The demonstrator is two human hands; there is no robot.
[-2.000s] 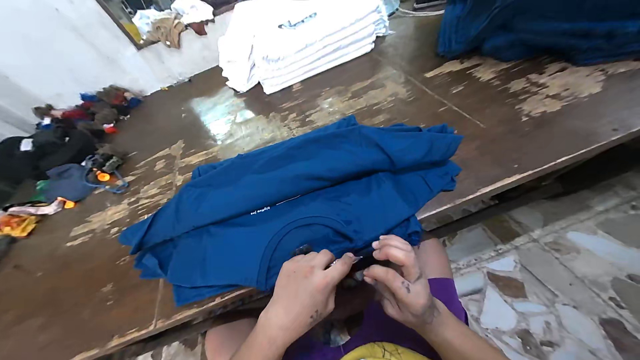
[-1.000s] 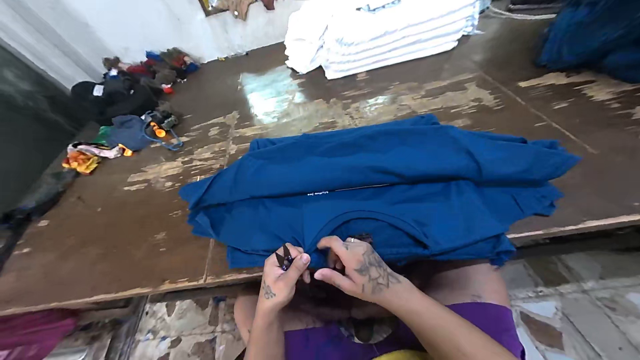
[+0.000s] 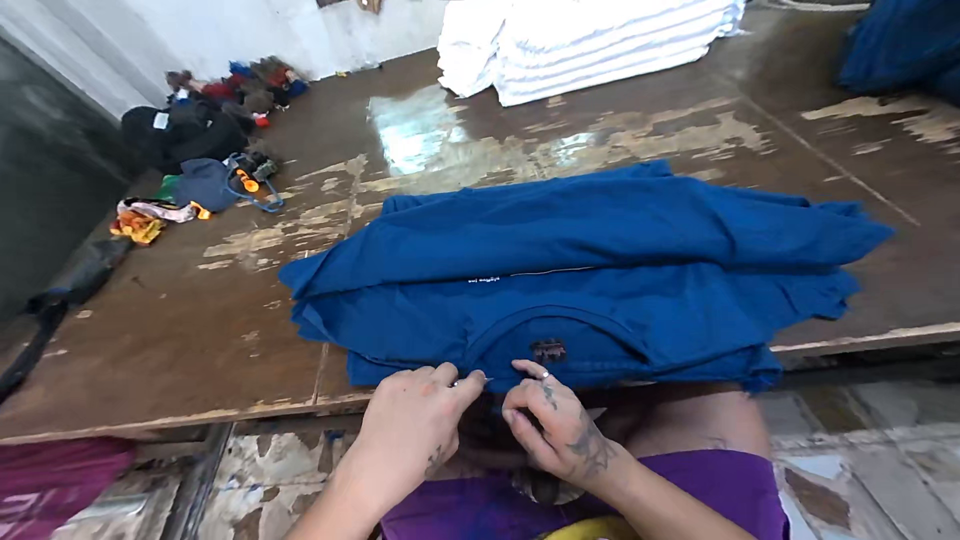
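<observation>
Blue T-shirts (image 3: pixel 570 225) lie in a folded stack at the table's near edge, with the round neckline of the top one towards me. Inside the collar a dark printed mark (image 3: pixel 548 349) shows. My left hand (image 3: pixel 424 409) is closed at the shirt's near edge, left of the neckline; a small metal tip pokes out by its fingertips, most of the tool hidden in the palm. Just right of it is my right hand (image 3: pixel 551 424), its fingers curled near the collar edge and a ring on one finger. Whether it pinches thread or fabric cannot be told.
A stack of folded white shirts (image 3: pixel 600 52) stands at the back of the worn wooden table (image 3: pixel 187 315). More dark blue fabric (image 3: pixel 900 56) lies at the far right. Caps (image 3: pixel 184 135) and small cloth items are heaped at the left by the wall.
A second ago my left hand showed dark thread snippers between its fingers; now it has turned over and mostly hides them. My right hand has shifted off the collar, uncovering the mark inside.
</observation>
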